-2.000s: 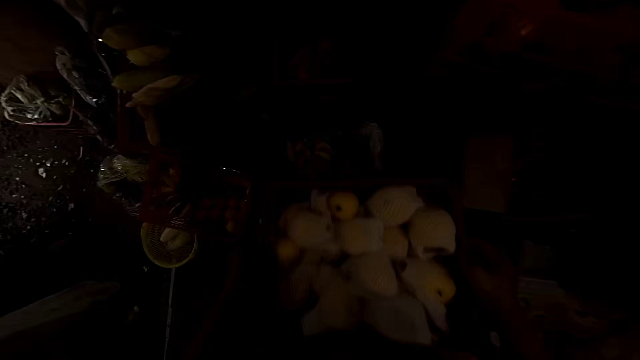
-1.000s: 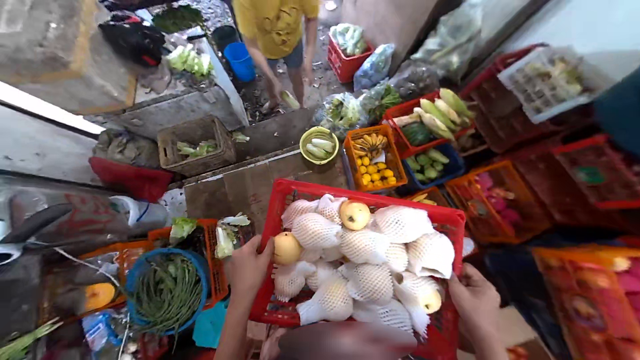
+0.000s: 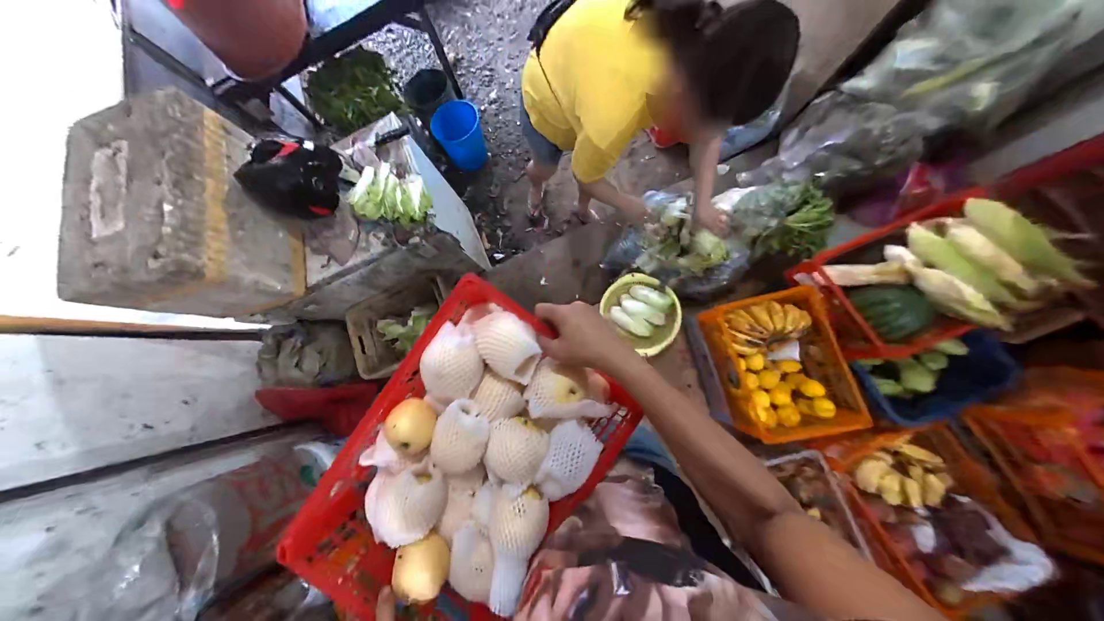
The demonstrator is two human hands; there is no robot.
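Note:
A red plastic crate (image 3: 398, 379) is held tilted in front of my body. Inside it lie several round yellow fruits, most wrapped in white foam netting (image 3: 516, 450); a bare yellow fruit (image 3: 410, 426) shows at the crate's left side. My right hand (image 3: 573, 335) grips the crate's far right rim, with the forearm reaching in from the lower right. Of my left hand only a fingertip (image 3: 385, 604) shows at the crate's near left edge; the rest is hidden below it.
A person in a yellow shirt (image 3: 595, 78) bends over bagged leafy vegetables (image 3: 690, 246) ahead. Beyond the crate stands a green basket of pale vegetables (image 3: 640, 315). Orange crates of bananas and yellow fruit (image 3: 780, 362) and a red crate of corn (image 3: 966, 259) stand right. A styrofoam box (image 3: 172, 207) is left.
The first frame is nearly dark. Since one second ago the view has shifted; the crate has turned, and my right hand is now on its far rim. The person in yellow now bends over the bagged vegetables.

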